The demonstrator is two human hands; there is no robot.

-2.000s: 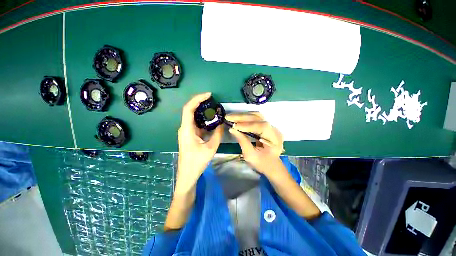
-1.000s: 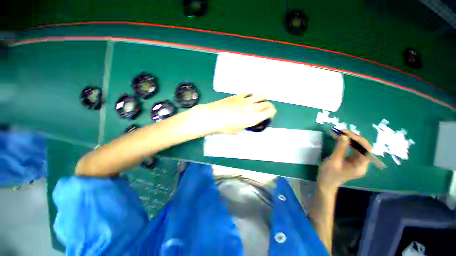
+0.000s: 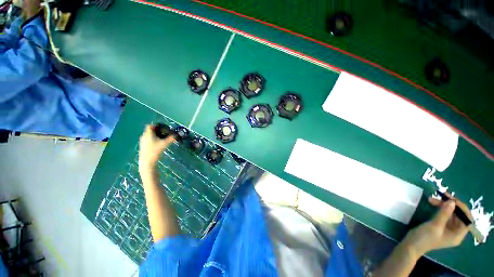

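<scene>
My left hand is over the far left corner of the clear blister tray, with its fingers on a black lens module. Several modules sit in the tray's far row. My right hand holds dark tweezers with a tan rear end, their dark tip near small white pieces. A narrow white sheet lies left of my right hand. Several loose lens modules lie on the green bench.
A wider white sheet lies near the red line. A white pile is at the far right. Modules sit on the green belt beyond. Another person's blue sleeve is at the left bench edge.
The view has turned left, showing more of the tray. My left hand has moved from mid-bench to the tray with a module. My right hand still holds the tweezers near the white pieces.
</scene>
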